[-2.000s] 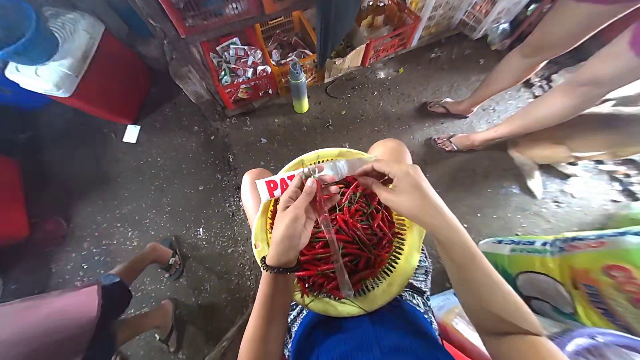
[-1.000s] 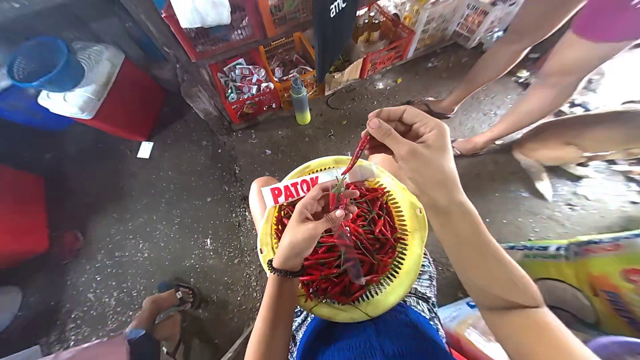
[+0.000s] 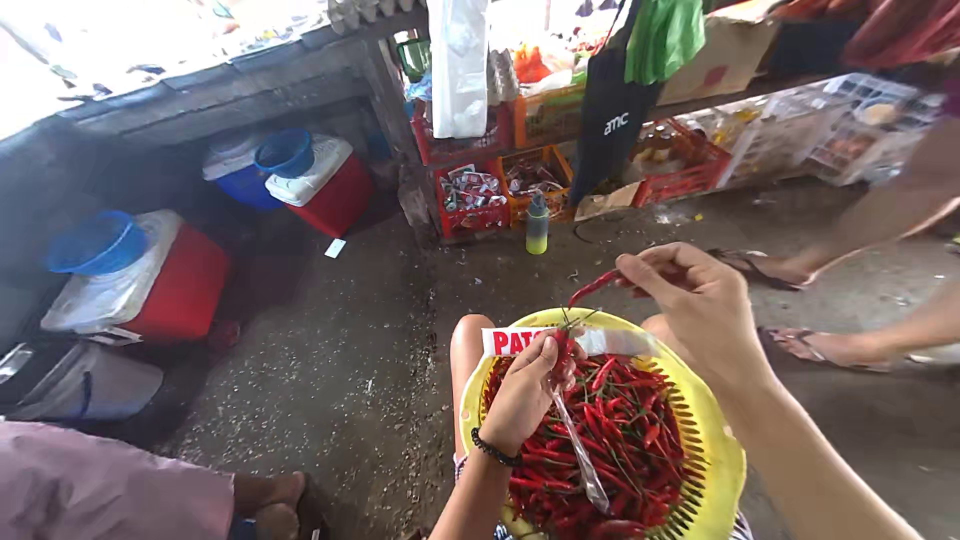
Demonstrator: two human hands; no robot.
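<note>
A yellow plastic basket (image 3: pixel 724 469) full of red chili peppers (image 3: pixel 600 427) rests on my lap. Over its left part, my left hand (image 3: pixel 529 386) holds a narrow clear plastic bag (image 3: pixel 581 457) with chilies at its top, stems pointing up; the bag's lower end hangs over the pile. Above the basket's back rim, my right hand (image 3: pixel 686 292) pinches one red chili (image 3: pixel 595 287) by an end, its other end close to the chilies in my left hand. Behind my left hand, a white plastic pack with red lettering (image 3: pixel 514 340) lies across the basket.
A spray bottle (image 3: pixel 537 225) stands on the floor before a red crate (image 3: pixel 472 221) and an orange crate (image 3: pixel 559 196) of small packets. Red coolers (image 3: pixel 199 277) with blue baskets stand left. A person's sandaled feet (image 3: pixel 832 345) are at right; another person's leg (image 3: pixel 270 491) is lower left.
Two seconds ago both hands were together at the bag's top. My right hand has since come away to the right and holds a chili. The view has tilted up.
</note>
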